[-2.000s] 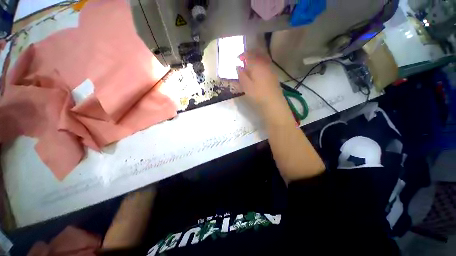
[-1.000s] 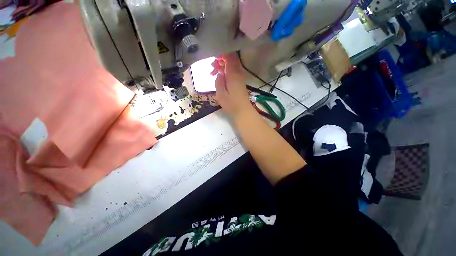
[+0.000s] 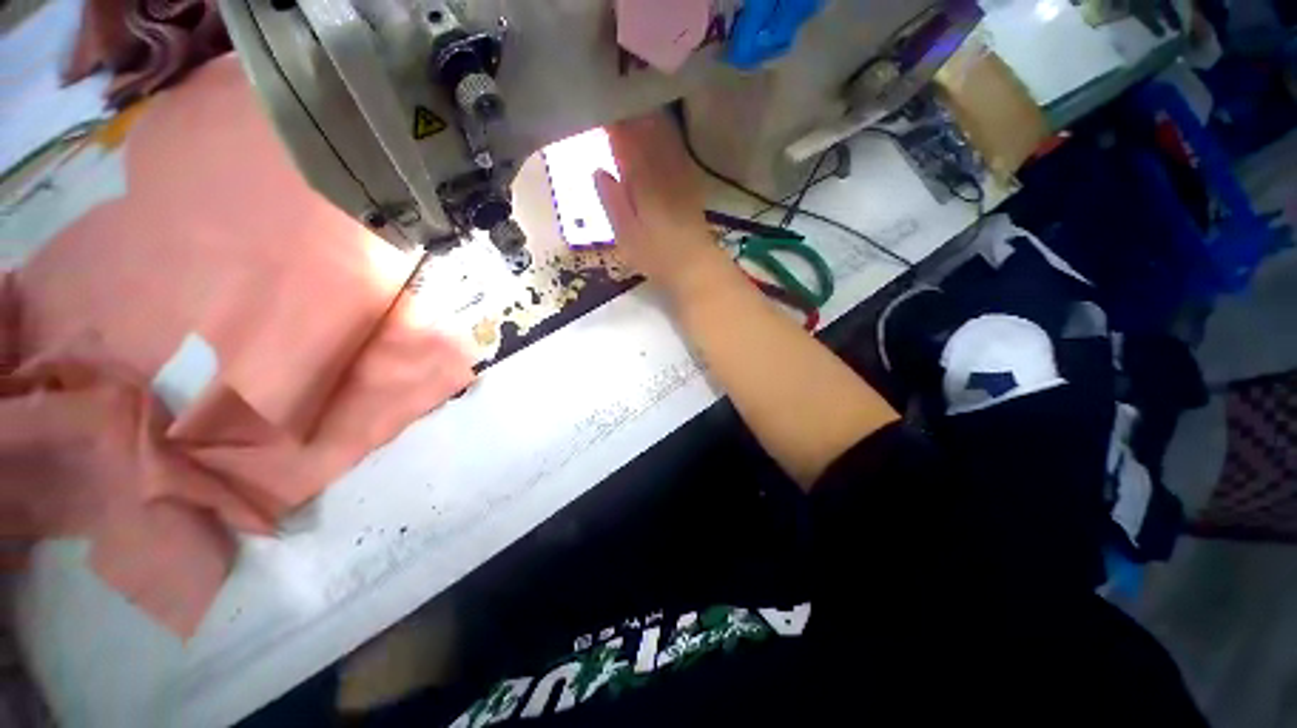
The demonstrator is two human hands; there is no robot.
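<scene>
Salmon-pink fabric (image 3: 235,256) lies spread and partly crumpled at the left, its right edge near the brightly lit presser foot area of the sewing machine (image 3: 555,71). A smartphone (image 3: 578,185) with a glowing white screen stands or lies right of the needle. My right hand (image 3: 654,195) is at the phone's right edge, with a finger over the screen; it is somewhat blurred and shows no grip on the phone. My left hand (image 3: 403,663) is a blurred skin-toned patch below the table's front edge, and its fingers cannot be made out.
Scissors (image 3: 787,268) with green and red handles lie right of my right wrist. Dark cables (image 3: 839,221) run behind them. The white table (image 3: 569,384) has ruler markings. Black-and-white fabric (image 3: 1003,363) is at the right. Pink and blue scraps are on the machine head.
The camera view has shifted and turned. My right hand stays at the phone, its fingers slightly moved. My left forearm, seen two seconds ago at the bottom beside pink cloth, now shows only as a blurred patch.
</scene>
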